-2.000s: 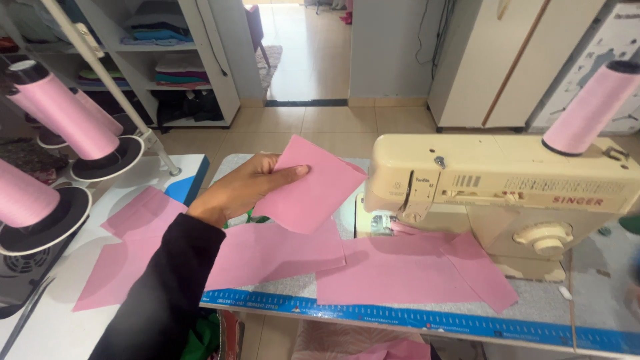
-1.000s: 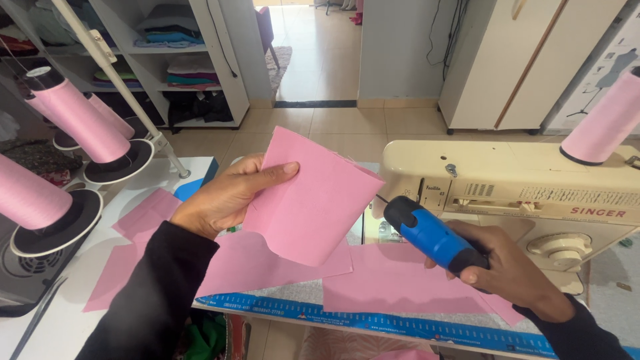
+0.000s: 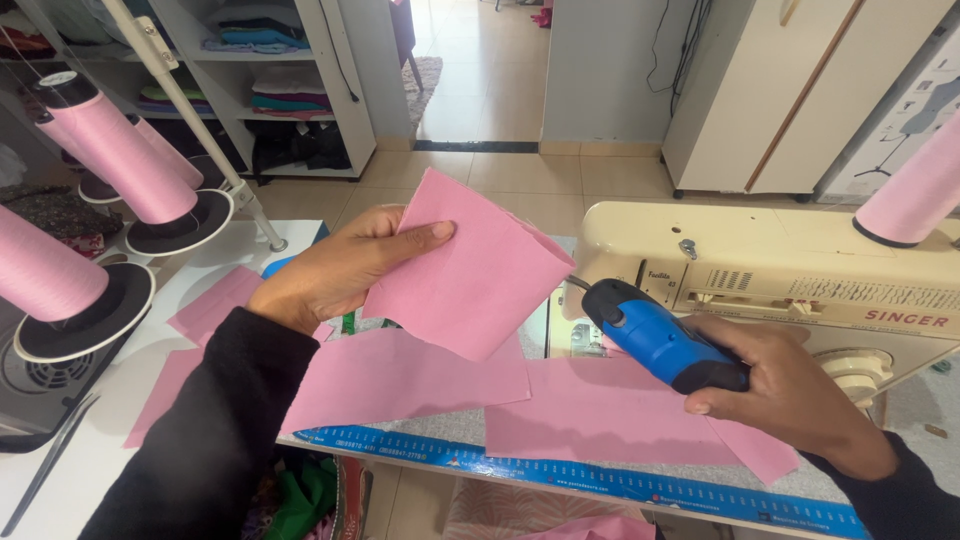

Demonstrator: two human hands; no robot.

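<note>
My left hand point(image 3: 352, 262) pinches a folded piece of pink fabric point(image 3: 472, 270) between thumb and fingers, raised above the table. My right hand point(image 3: 772, 390) is wrapped around a blue and black handheld power tool point(image 3: 660, 334), whose thin metal tip points at the fabric's right corner; whether they touch, I cannot tell. Below, flat pink fabric strips point(image 3: 412, 375) lie on the grey surface, one reaching toward the presser foot of a cream Singer sewing machine point(image 3: 757, 247) at the right.
Pink thread cones point(image 3: 124, 157) stand on a stand at the left, beside its metal pole point(image 3: 199, 120). Metal tweezers point(image 3: 49, 465) lie at the left edge. A blue measuring tape strip point(image 3: 525, 465) runs along the table's front edge. Another thread cone point(image 3: 915, 187) stands on the machine.
My right hand, out of view two seconds ago, has come in from the right holding the blue tool. The fabric in my left hand now hangs at a different tilt.
</note>
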